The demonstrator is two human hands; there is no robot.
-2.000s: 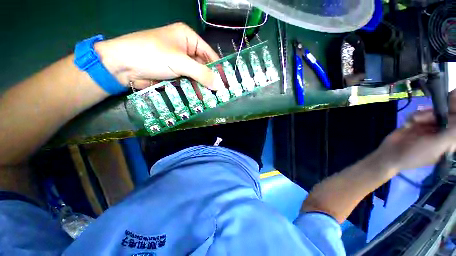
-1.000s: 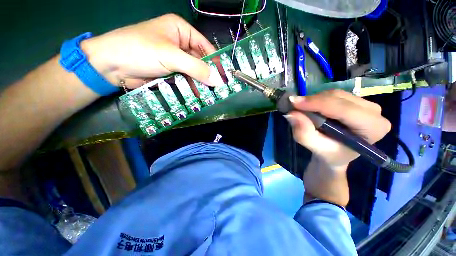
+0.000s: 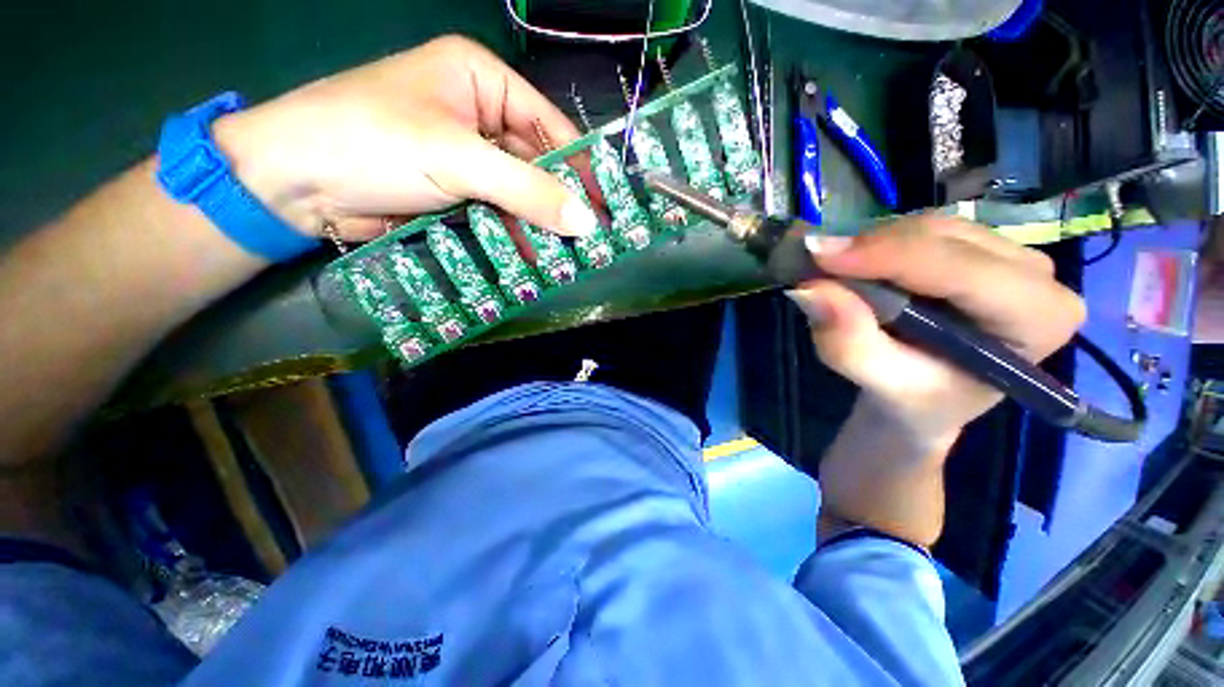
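My left hand [image 3: 430, 154] grips the green PCB panel [image 3: 499, 269] near the bench's front edge, thumb on its face and fingers behind it. The panel slants up to the right. Thin coppery coil springs [image 3: 579, 108] stick out from its upper edge. My right hand [image 3: 940, 315] holds the black soldering iron [image 3: 987, 360] like a pen. Its tip points left at a board right of my left thumb; whether it touches is too small to tell. A thin solder wire [image 3: 642, 74] comes down from above to the panel near the tip.
Blue-handled cutters [image 3: 807, 161] lie right of the panel, with slim silver tweezers [image 3: 760, 101] beside them. Farther right are a black tray [image 3: 950, 121] of silvery bits and a round fan grille [image 3: 1199, 47]. A clear funnel [image 3: 893, 16] and solder spool holder [image 3: 611, 30] are at the top edge.
My right hand came in from the far right with the iron and brought it to the panel. Since one second ago, hand and iron have shifted slightly right and up. My left hand keeps its grip.
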